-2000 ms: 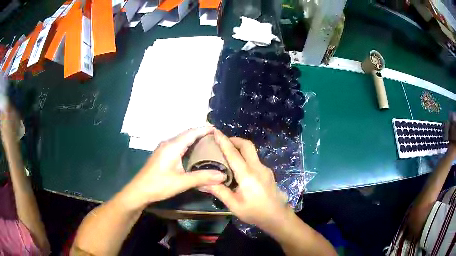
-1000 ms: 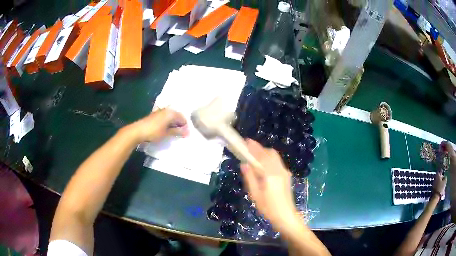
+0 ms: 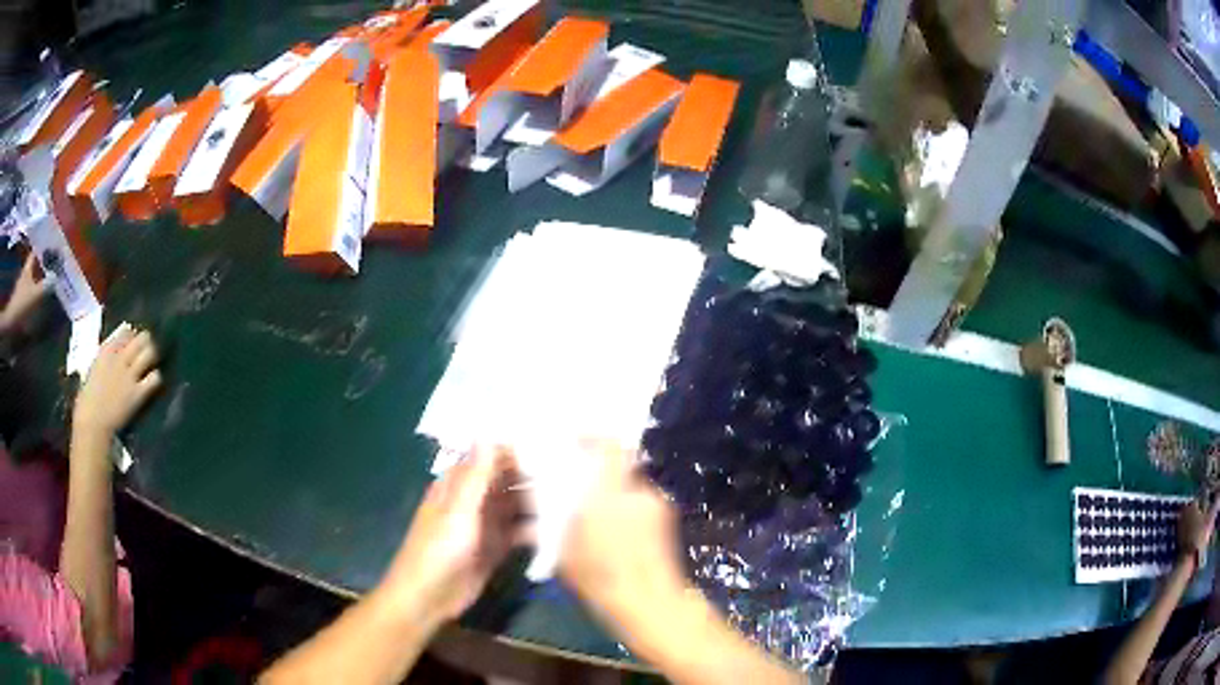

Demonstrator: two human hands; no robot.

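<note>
A stack of plain white sheets [image 3: 575, 328] lies in front of me. My left hand [image 3: 462, 522] is at its near edge, fingers curled, blurred. My right hand [image 3: 622, 535] is just right of it, also blurred. A narrow white piece [image 3: 546, 515] shows between the hands, probably a sheet; which hand holds it cannot be told. The fan does not show in my hands. The sheet of glossy black round parts [image 3: 769, 402] lies right of the stack, its near part under crinkled clear film.
Folded orange and white cartons [image 3: 401, 161] stand at the back left. A crumpled white tissue [image 3: 783, 245], a clear bottle [image 3: 789, 127] and a metal post [image 3: 970, 174] are beyond the parts. A beige fan [image 3: 1057, 402] and a dotted sheet [image 3: 1131, 535] lie right. Neighbours' hands show at both sides.
The beige fan that my right hand held is no longer visible. Both hands have come together at the stack's near edge. The view has shifted, and the left neighbour's hand has come in.
</note>
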